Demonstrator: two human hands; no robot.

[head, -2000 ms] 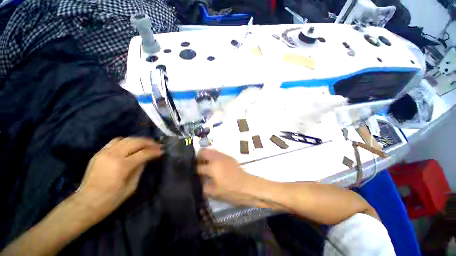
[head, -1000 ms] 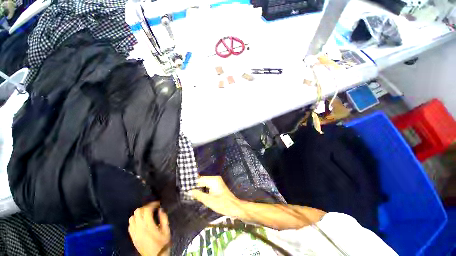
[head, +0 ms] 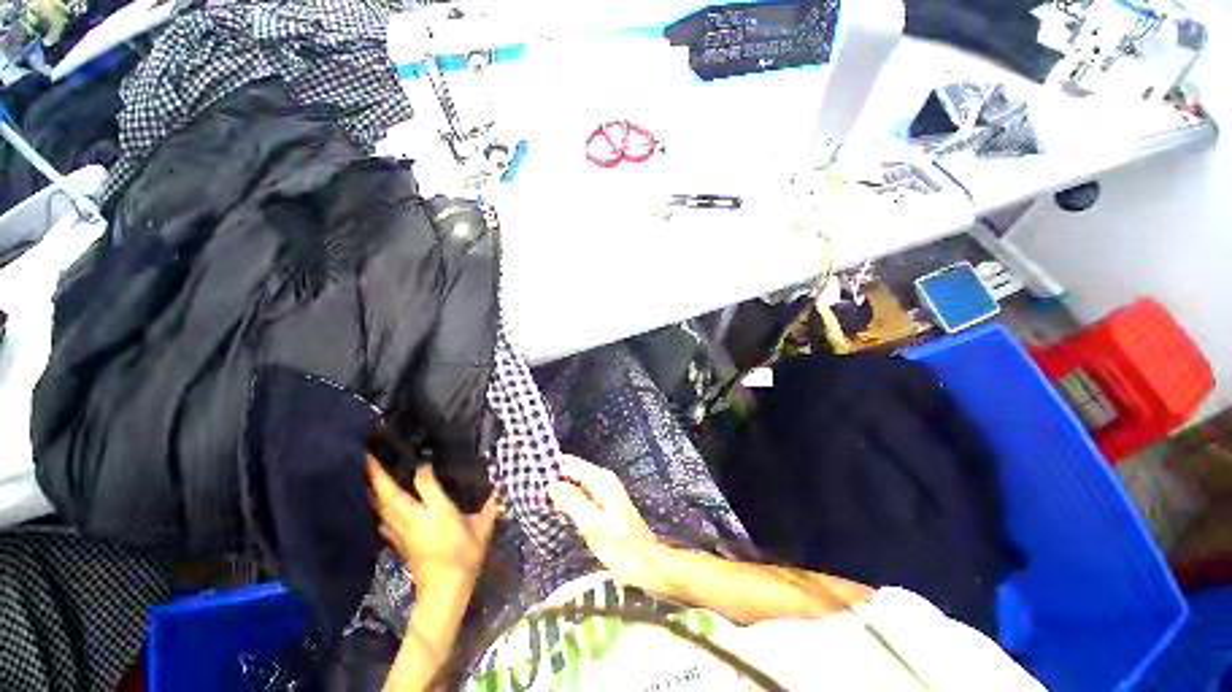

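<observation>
The black padded garment (head: pixel 338 291) lies in folds over the left of the sewing table and hangs off its front edge. Its right side reaches the presser foot area (head: pixel 486 176) of the sewing machine. A checked strip (head: pixel 520 419) runs down along the garment's right edge toward my lap. My right hand (head: pixel 604 516) pinches the right edge of this strip between thumb and fingers. My left hand (head: pixel 435 525) lies against the lower black fabric, fingers and thumb apart. A smooth dark panel (head: pixel 311 466) hangs left of it.
Red-handled scissors (head: pixel 622 143) and black thread snips (head: pixel 705 202) lie on the white table (head: pixel 649 277). Checked fabric (head: pixel 270 68) is heaped behind. A blue bin (head: pixel 1088 521) with black pieces (head: pixel 865 473) stands at the right, beside a red stool (head: pixel 1135 372). Cords (head: pixel 827 291) hang at the table's front edge.
My hands first were near the needle, then moved down to my lap. Since then my left hand has risen and spread on the black fabric. My right hand stays on the checked strip.
</observation>
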